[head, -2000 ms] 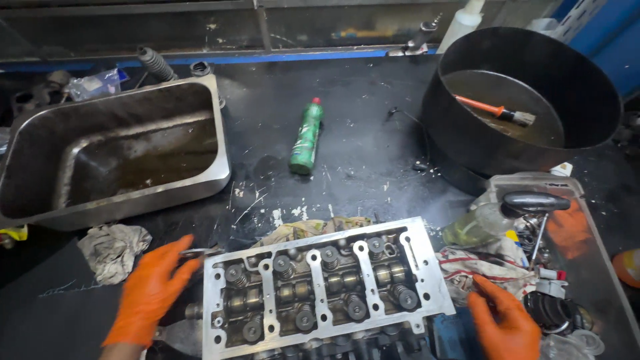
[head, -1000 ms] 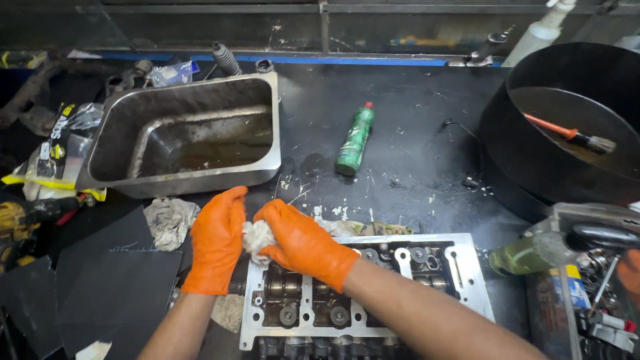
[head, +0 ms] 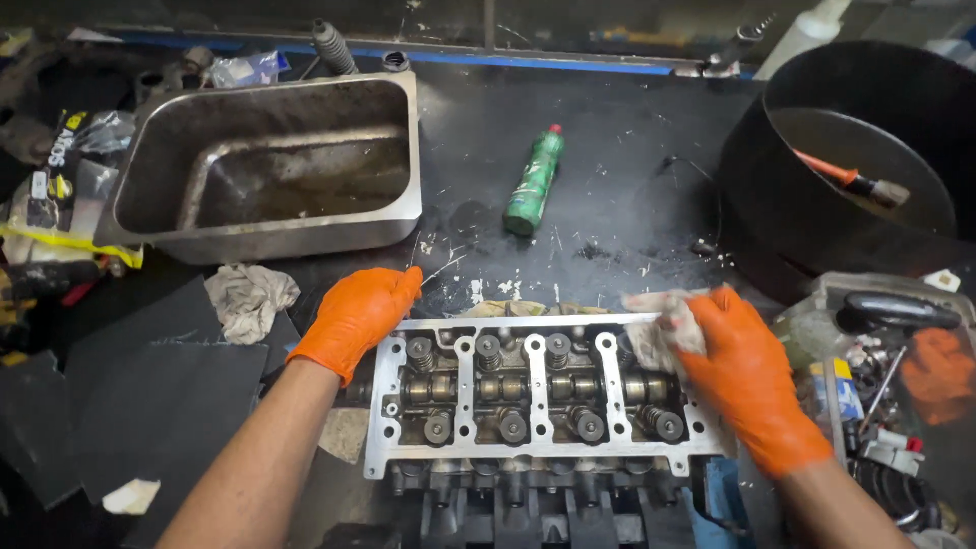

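Observation:
An engine cylinder head (head: 537,389) with a camshaft and several valve springs lies at the lower middle. Orange gloves cover both hands. My left hand (head: 358,316) is at its upper left corner, fingers bent together; whether the fingertips grip anything is hidden. My right hand (head: 743,374) holds a crumpled, stained cloth (head: 667,328) over the upper right corner of the cylinder head. Beyond the cylinder head lies a green bottle with a red cap (head: 536,179). Another crumpled rag (head: 252,301) rests left of my left hand.
A metal basin (head: 305,232) with dark liquid stands at the back left. At the right are a large black round pan (head: 743,191) with an orange-handled brush (head: 846,175) in it, and a clear plastic bin (head: 854,286) of small parts. Packaging (head: 61,191) lies far left.
My hands were together over the cylinder head's left end a second ago, with a cloth between them. Now they are apart, the right one at the other end with a cloth.

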